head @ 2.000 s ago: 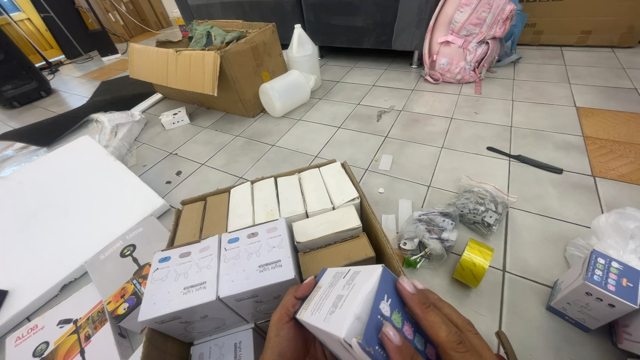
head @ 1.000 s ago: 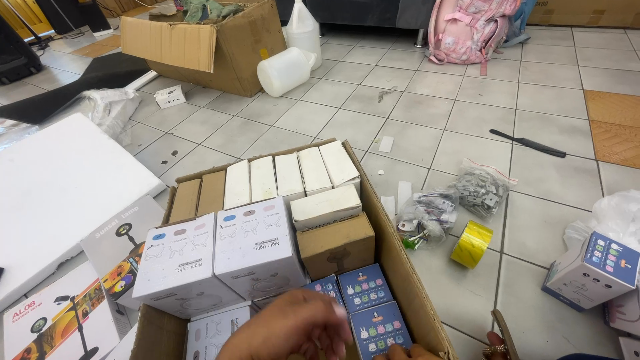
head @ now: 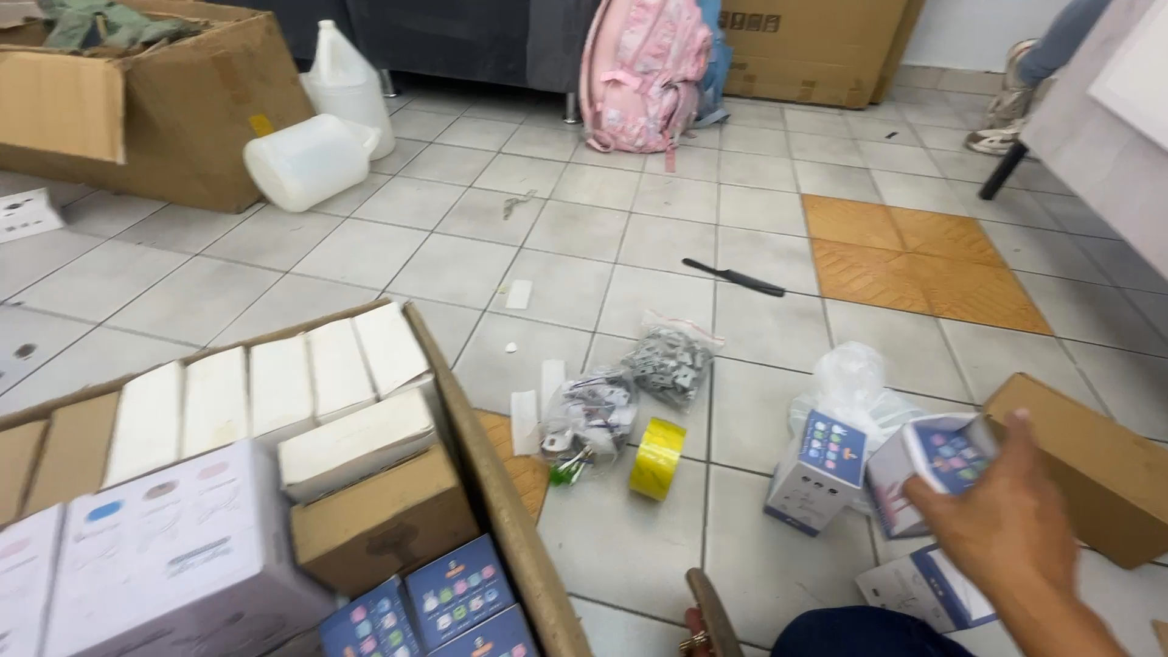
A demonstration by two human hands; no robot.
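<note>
My right hand [head: 1013, 511] reaches in from the lower right, with thumb and fingers around a small blue-and-white printed box [head: 944, 456]. Another such box [head: 817, 470] stands just left of it, and a third [head: 926, 589] lies below on the tiles. My left hand is out of view. At the lower left, an open cardboard carton [head: 511, 538] holds white boxes [head: 214, 411], brown boxes [head: 383, 516], larger white printed boxes [head: 182, 538] and several blue printed boxes [head: 461, 589].
Yellow tape [head: 657, 458], bags of small metal parts [head: 671, 360] and a black comb-like strip [head: 735, 276] lie on the floor. A brown box [head: 1086, 465] is at the right. Behind are plastic jugs [head: 315, 162], a pink backpack [head: 643, 78] and a person's shoe [head: 999, 137].
Both hands held a blue-and-white box two seconds ago, then were low at the carton. Now my right hand is at the boxes on the right. The view has swung right.
</note>
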